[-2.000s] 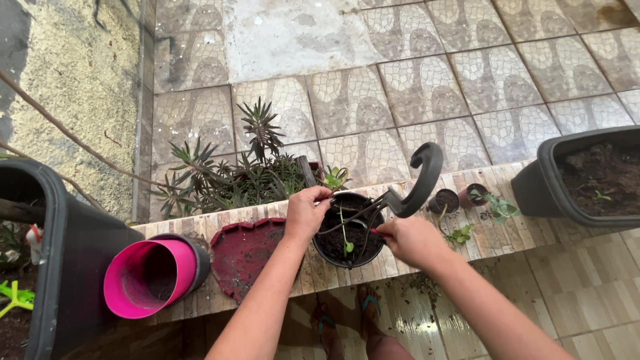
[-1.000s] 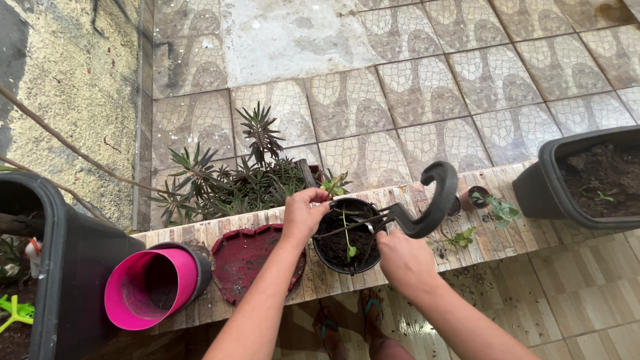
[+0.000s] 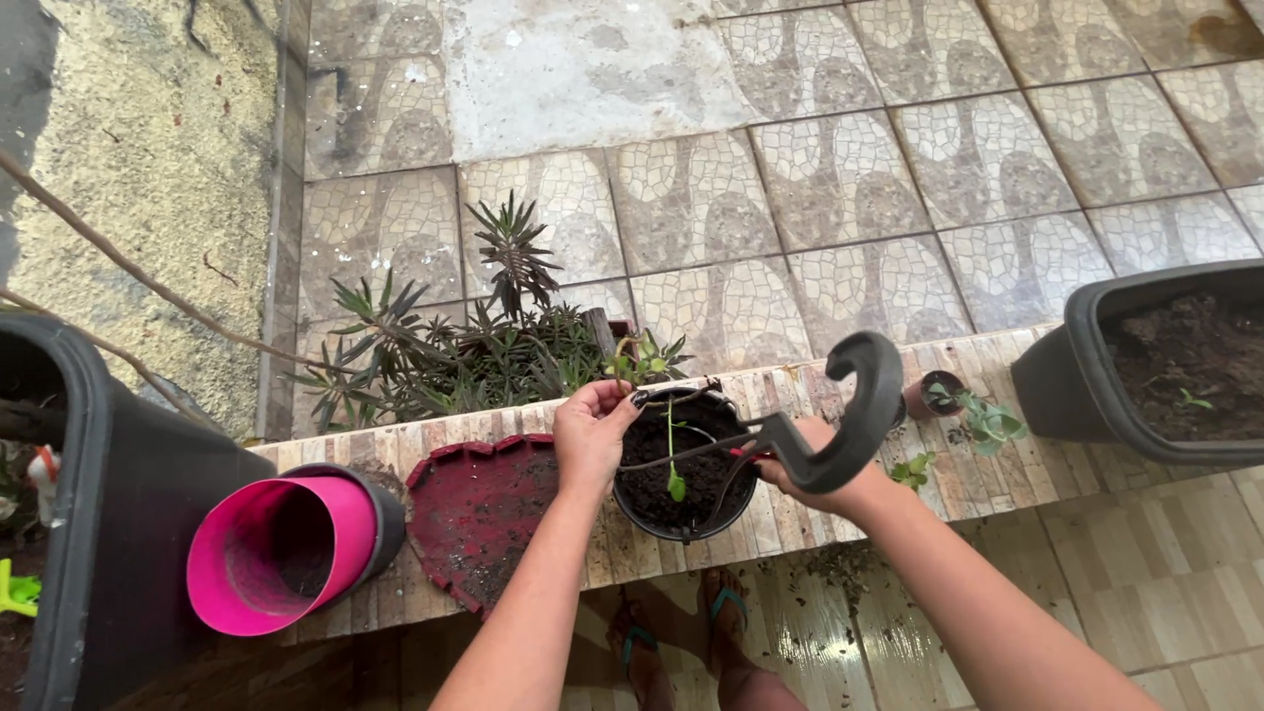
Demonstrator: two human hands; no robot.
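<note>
A black hanging pot [image 3: 647, 494] of dark soil stands on the stone-faced ledge between my hands. Its dark plastic hook [image 3: 869, 415] and hanger arms rise over the right side of the rim. A thin green stem with a small leaf [image 3: 675, 486] lies across the soil. At the pot's upper left rim, my left hand [image 3: 594, 434] pinches a thin plant stem, with leaves showing just beyond the fingers. My right hand [image 3: 820, 469] is at the right rim, partly behind the hook, closed on a small red thing that is mostly hidden.
Left of the pot lie a dark red tray [image 3: 474, 513] with soil crumbs and a pink pot [image 3: 222, 563] inside a dark one. Large planters [image 3: 148, 553] flank the ledge [image 3: 770, 513]. Cuttings [image 3: 990, 425] and a small pot [image 3: 928, 400] sit at right; a spiky plant [image 3: 513, 346] grows behind.
The hanger hook, upright over the right rim two seconds ago, has shifted right and leans lower toward my right hand. My left hand stays near the upper left rim.
</note>
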